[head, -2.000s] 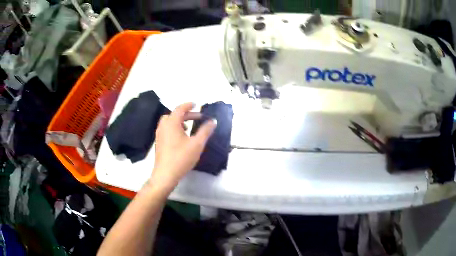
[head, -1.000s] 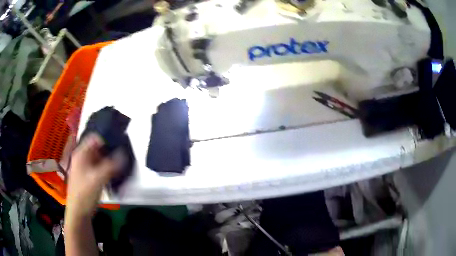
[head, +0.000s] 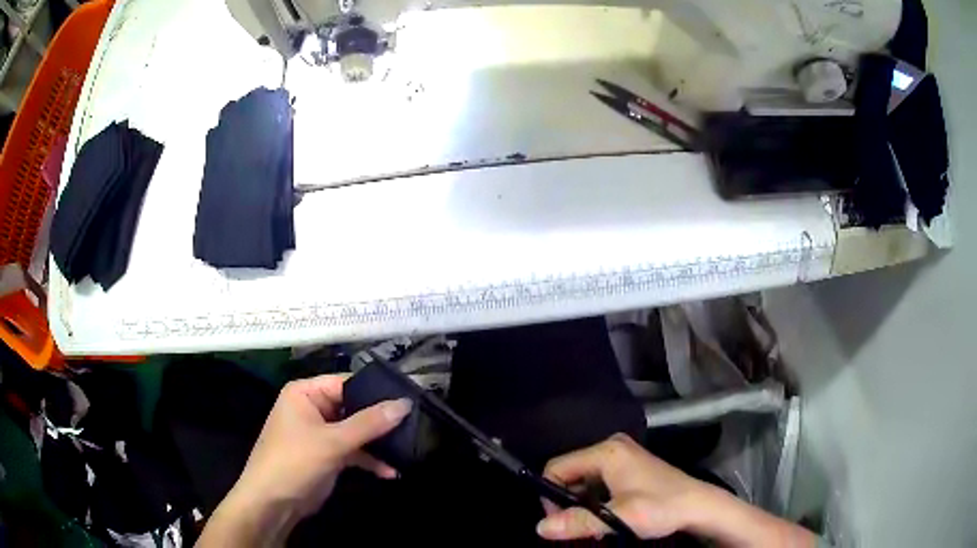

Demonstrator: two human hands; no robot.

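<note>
My left hand [head: 321, 434] holds a small dark cut piece [head: 380, 412] between thumb and fingers, below the table's front edge. My right hand [head: 616, 487] grips the handles of long black shears [head: 487, 444]. The blades point up and left, lying along the cut piece's upper right side; whether they are parted I cannot tell. The handle loops are mostly hidden by my fingers. On the white table [head: 450, 241] lie two stacks of dark cut pieces, a fanned one [head: 105, 203] at the far left and a straighter one [head: 246, 182] to its right.
The sewing machine's needle area [head: 354, 48] is at the top. Red and dark thread snips [head: 648, 112] lie beside a black phone [head: 782, 155]. Dark fabric scraps [head: 919, 139] hang at the table's right end. An orange basket [head: 38, 128] stands left. A pale wall is at the right.
My left hand has moved from the left stack to below the table edge with a piece. My right hand has come into full view with the shears. The view has tilted down.
</note>
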